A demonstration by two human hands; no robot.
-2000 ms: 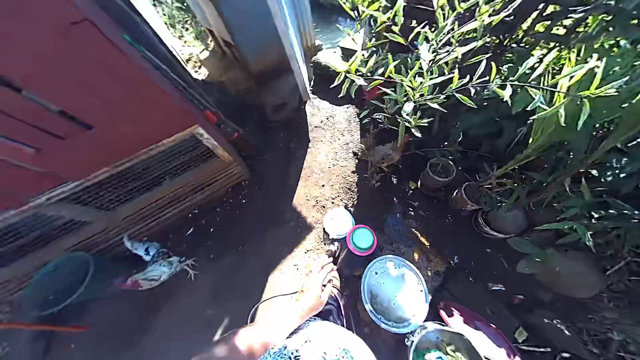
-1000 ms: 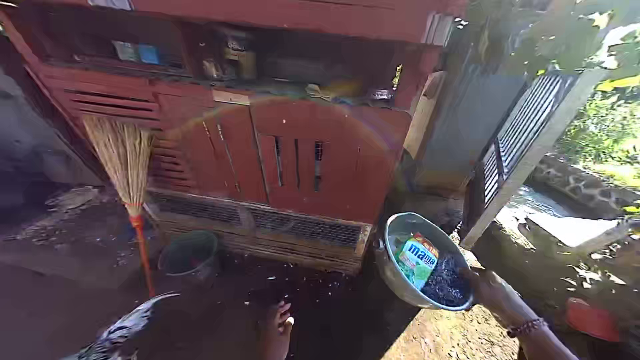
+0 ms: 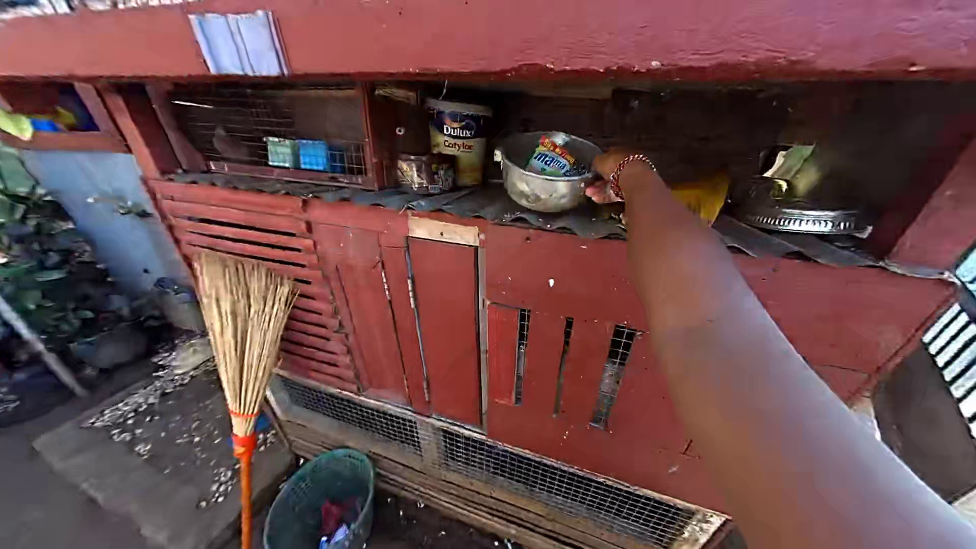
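Observation:
My right hand [image 3: 608, 174], with a beaded bracelet at the wrist, reaches up from the lower right and grips the right rim of a dented metal pot [image 3: 543, 191]. The pot is on or just over the edge of a corrugated sheet ledge [image 3: 450, 204]; contact cannot be told. Inside the pot lies a printed plastic packet [image 3: 554, 158]. Left of the pot stand a Dulux paint bucket [image 3: 460, 141] and a smaller container [image 3: 424, 173]. My left hand is out of view.
A metal tray [image 3: 804, 219] and a yellow object [image 3: 703, 197] sit farther right on the ledge. Below is a red wooden cabinet [image 3: 446, 328]. A stick broom [image 3: 242, 335] stands bristles up at the left, near a green plastic basket [image 3: 324, 488] on the ground.
The pot with the packet, held low by my right hand one second ago, is now up at the ledge. My left hand has left the view, which has turned toward the cabinet.

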